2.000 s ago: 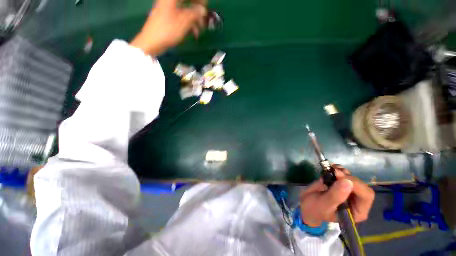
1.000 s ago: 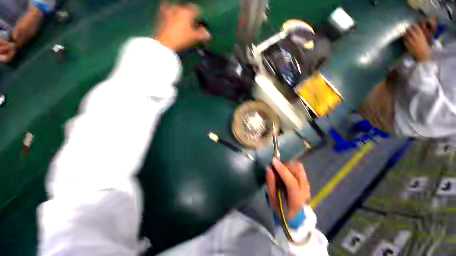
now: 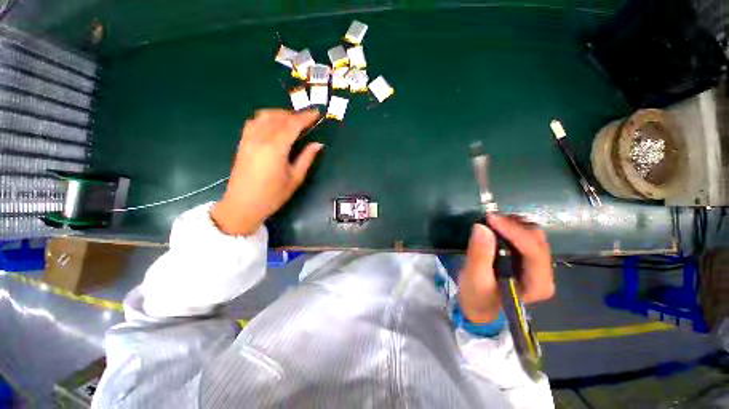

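My left hand (image 3: 264, 172) is over the bench, thumb and index finger apart. The solder wire (image 3: 180, 194) runs from the solder spool (image 3: 77, 199) to behind this hand, and its end shows near the fingertips. A loose pile of battery cells (image 3: 319, 74), silver-white with yellow edges, lies beyond the hand. A small dark circuit board (image 3: 354, 209) with a pale tab at its right lies near the front edge, touched by neither hand. My right hand (image 3: 505, 264) holds the soldering iron (image 3: 511, 299), its blurred tip pointing away from me above the mat.
A brush (image 3: 574, 162) lies left of the round tip cleaner (image 3: 648, 152) with silvery wire wool. A pale box-like unit (image 3: 703, 148) stands beside it. A black object (image 3: 651, 56) is at the back right. A grey ribbed stack (image 3: 40, 120) is at the left.
My view has turned back from the tip cleaner to the board. My left hand has come back from the far side of the bench. The iron has left the tip cleaner.
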